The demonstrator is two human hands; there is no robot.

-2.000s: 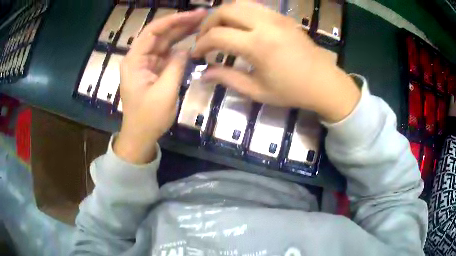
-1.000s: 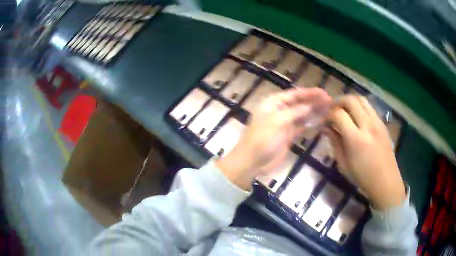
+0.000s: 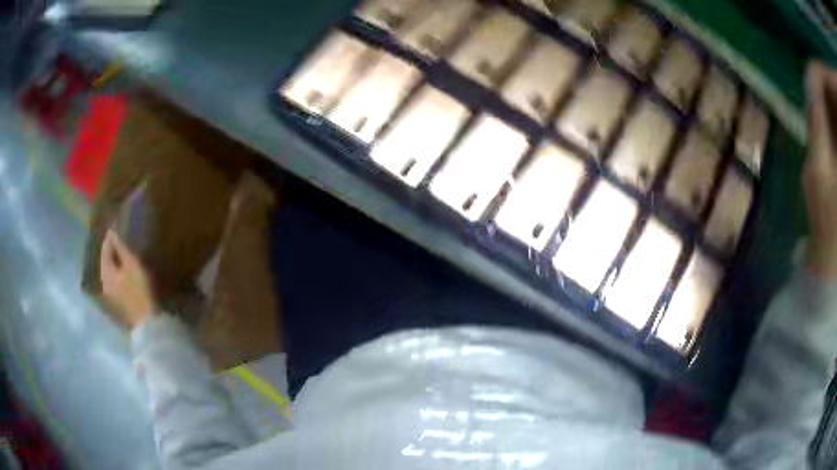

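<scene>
A black tray [image 3: 477, 240] on the dark green bench holds rows of gold panels [image 3: 541, 195], each with a small dark mark near one end. The front row glares white. My left hand [image 3: 126, 280] is at the left over the open cardboard box, away from the tray. A pale, blurred piece [image 3: 136, 213] shows by its fingers; I cannot tell whether it is held. My right hand [image 3: 820, 170] is at the right edge beyond the tray, blurred and partly cut off. What it holds, if anything, cannot be seen.
The brown cardboard box [image 3: 184, 197] stands on the floor left of the bench, with pale plastic at its side. A red object [image 3: 96, 147] is beyond it. A green strip [image 3: 734, 46] runs behind the tray. Yellow lines [image 3: 262, 390] mark the floor.
My hands have moved apart from above the tray: the left to the cardboard box, the right to the far right. The tray's panels are now uncovered. The view has shifted.
</scene>
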